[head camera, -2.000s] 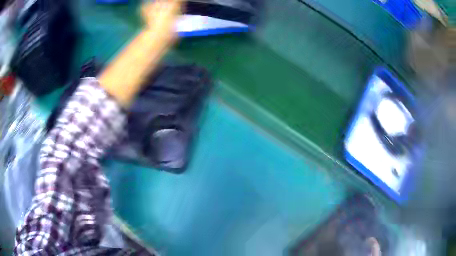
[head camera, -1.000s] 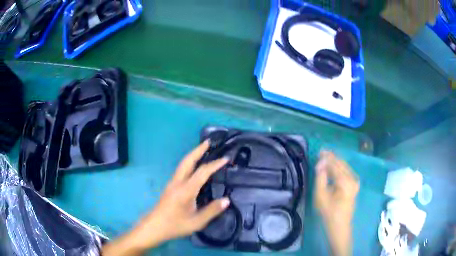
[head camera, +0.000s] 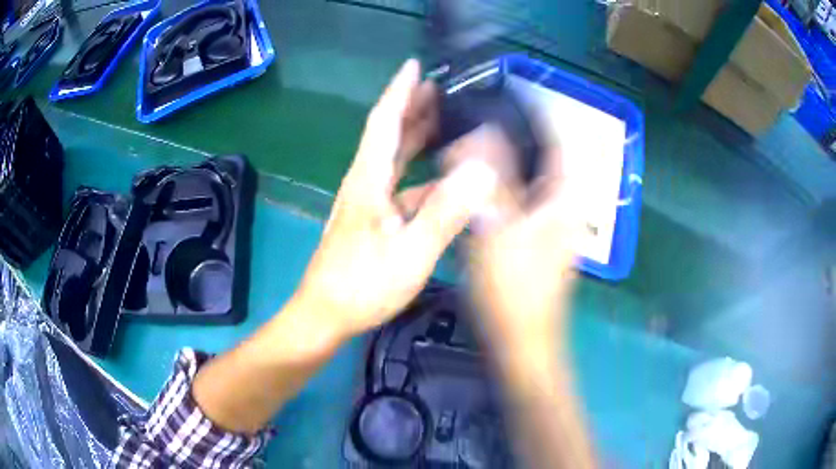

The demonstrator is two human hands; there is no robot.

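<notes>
My left hand (head camera: 376, 229) and my right hand (head camera: 518, 211) are raised together over the near edge of the blue-rimmed carrier (head camera: 632, 165). Between them is a black headset (head camera: 490, 101), blurred by motion. My right hand is closed on it. My left hand is beside it with the fingers up; whether it grips is unclear. A black blister tray (head camera: 394, 426) lies on the bench below the hands, partly hidden by my right forearm. A small black accessory (head camera: 591, 229) lies on the carrier's white base.
Other blister trays (head camera: 197, 243) lie on the bench at left, beside a tray stack (head camera: 27, 183) and a clear plastic bag (head camera: 55, 376). Blue-rimmed carriers with filled trays (head camera: 206, 55) stand at the upper left. White scraps (head camera: 720, 412) lie at right. Cartons (head camera: 756, 69) are at upper right.
Both hands have moved from around the blister tray up to the carrier. The headset that lay on the carrier is now lifted between the hands. The view has shifted slightly.
</notes>
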